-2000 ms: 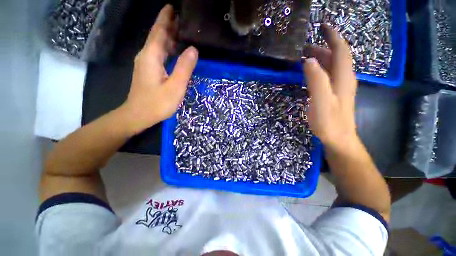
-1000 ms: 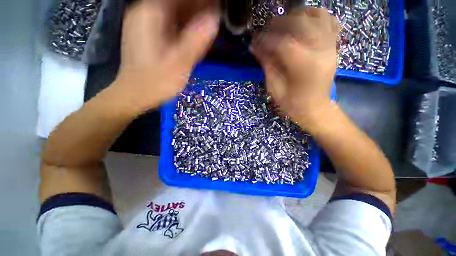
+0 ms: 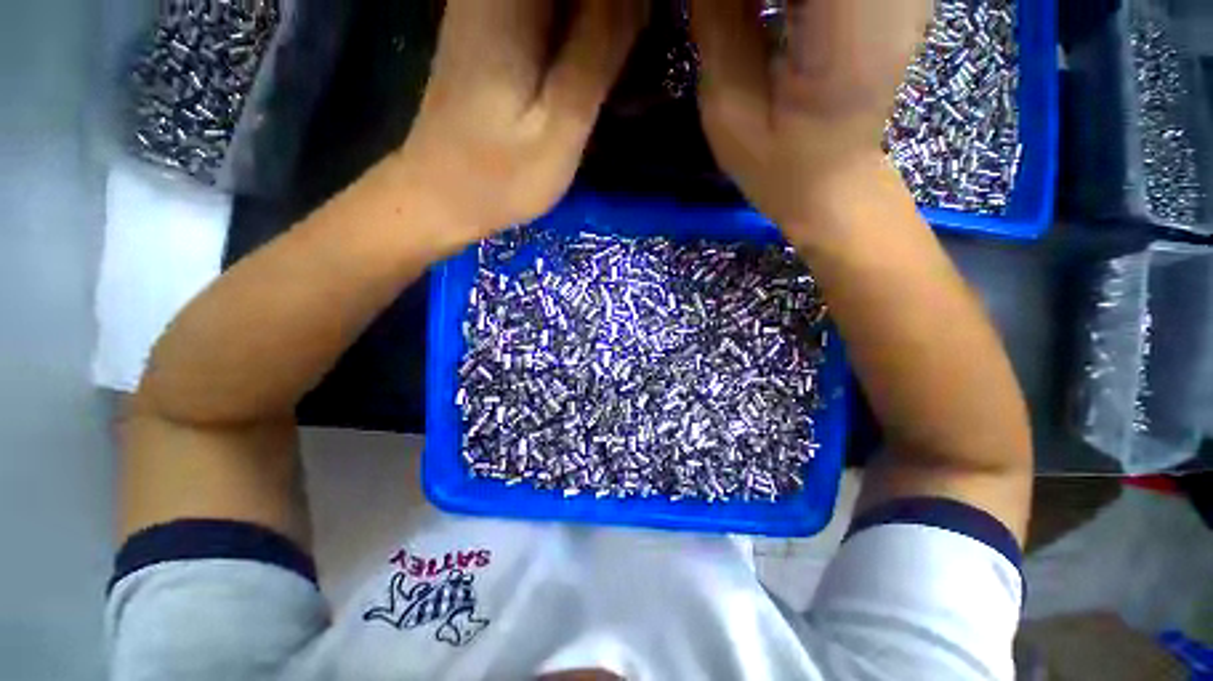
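Note:
The near blue tray (image 3: 639,514) lies against my body and is full of short shiny metal cylinders (image 3: 652,373). My left hand (image 3: 512,113) and my right hand (image 3: 811,113) reach over the dark machine bed (image 3: 645,166) beyond the tray. Both hands are cut off by the top edge, so the fingertips and anything between them are hidden. A few small rings (image 3: 681,67) show between the hands.
The far blue tray (image 3: 1042,120) with metal cylinders is at the upper right. Clear bins with small metal parts stand at the upper left (image 3: 246,133), upper right (image 3: 1131,120) and right (image 3: 1117,359). A white paper (image 3: 160,273) lies at left.
Both hands were apart at the sides of the bed. They have moved inward and farther forward, and now run past the top edge of the picture.

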